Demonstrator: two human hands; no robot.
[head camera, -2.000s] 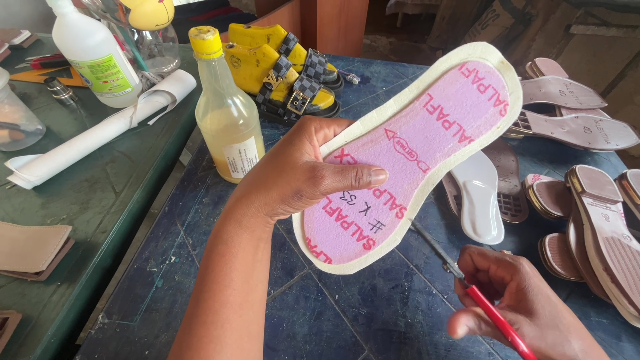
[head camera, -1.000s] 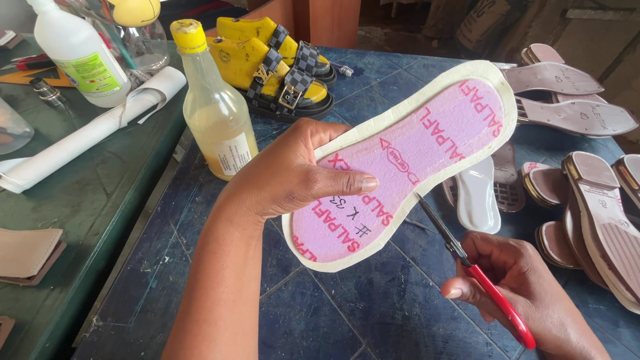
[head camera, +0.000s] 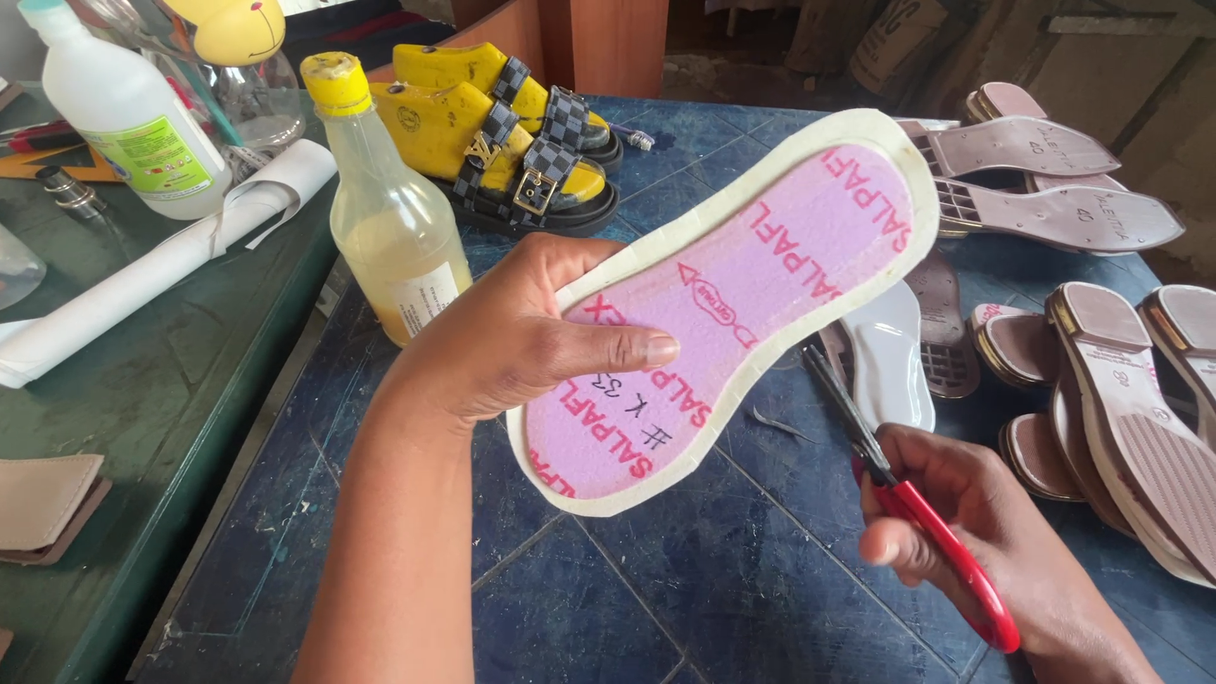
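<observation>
A pink insole board (head camera: 731, 285) with a cream border, printed in red and marked by hand, is pinched at its left edge by my left hand (head camera: 560, 332), thumb on top. Small cuts show along the border's lower right edge. My right hand (head camera: 959, 541) grips red-handled scissors (head camera: 936, 537); their dark blades point up and left and lie a little apart from the insole's edge. Below the insole, a thin dark sliver (head camera: 779, 425) rests on the blue table (head camera: 608, 608). Behind the scissors lies a glossy white sole (head camera: 888, 356).
A yellow-capped bottle (head camera: 394, 228) stands left of the insole, before yellow shoe lasts with checkered sandals (head camera: 513, 152). Sandals and soles (head camera: 1121, 418) crowd the right side. On the green table at left are a white bottle (head camera: 133, 123), a white roll (head camera: 180, 252) and beige pieces (head camera: 43, 503).
The scissors' tips were at the insole's lower right edge a second ago and are now away from it. The dark sliver now shows on the table.
</observation>
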